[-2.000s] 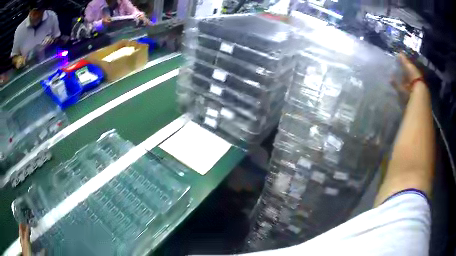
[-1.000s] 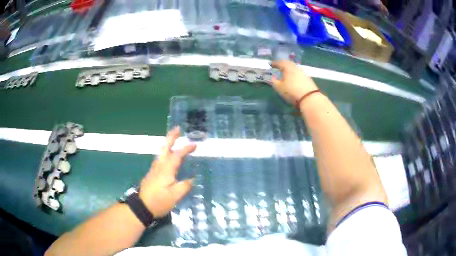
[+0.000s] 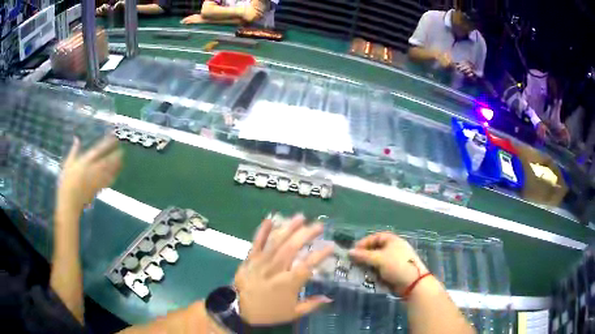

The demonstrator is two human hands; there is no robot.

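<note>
A clear blister tray (image 3: 450, 261) lies in front of me. A pale carrier fixture (image 3: 342, 269) lies over its left part, partly hidden by my hands. My left hand (image 3: 277, 274), with a black watch, is blurred and spread open over the fixture's left end. My right hand (image 3: 391, 261), with a red cord, has thumb and forefinger close together at the fixture, beside dark parts (image 3: 342, 238) in the tray. Whether they pinch a part is too small to tell. A loaded fixture (image 3: 156, 248) lies left of my left hand.
Another person's hand (image 3: 88, 173) and dark sleeve are at the left, near clear trays (image 3: 39, 130). An empty-looking fixture (image 3: 284, 181) lies ahead. A white sheet (image 3: 297, 127), red bin (image 3: 231, 64) and blue bin (image 3: 483, 153) are farther off. Stacked trays stand at right.
The view has swung left. My right hand has come back from the far fixture to the tray beside my left hand. A fixture now lies over the tray. Another person's hand has appeared at left.
</note>
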